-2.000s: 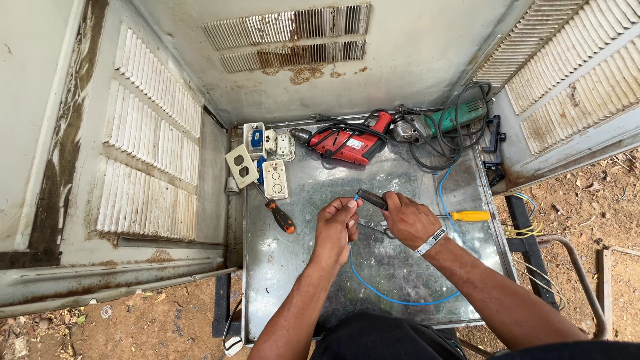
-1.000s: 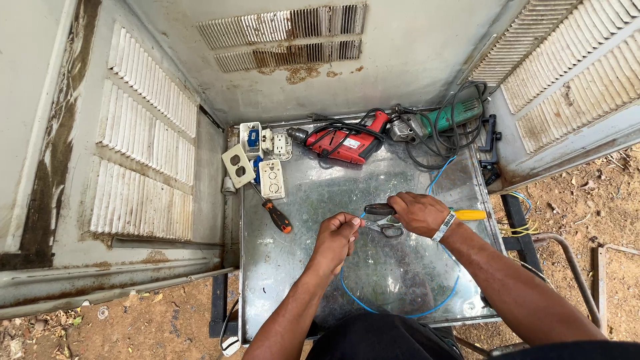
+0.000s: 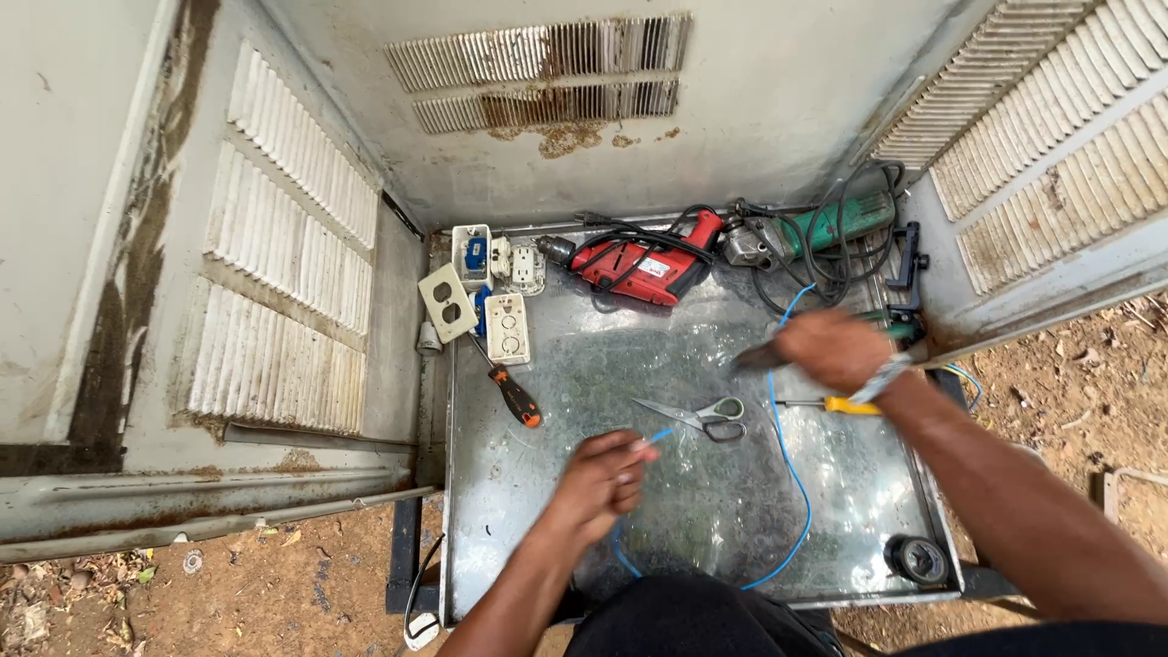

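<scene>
My left hand pinches the end of a blue wire, whose tip sticks out past the fingers; the rest loops over the metal tray and up to the right. My right hand, blurred, grips a dark-handled tool whose kind I cannot tell, above the wire. Between the hands lie scissors with grey-green handles. A yellow-handled screwdriver lies just below my right hand. An orange and black screwdriver rests at the left, near a white outlet box and an outlet cover plate.
A red corded drill and a green angle grinder with coiled cord lie along the back of the metal tray. A roll of black tape sits at the front right corner. Louvred metal panels stand around three sides.
My right hand has moved away from my left, up and to the right, with the dark tool. The scissors, partly covered before, now show whole. My left hand still holds the wire.
</scene>
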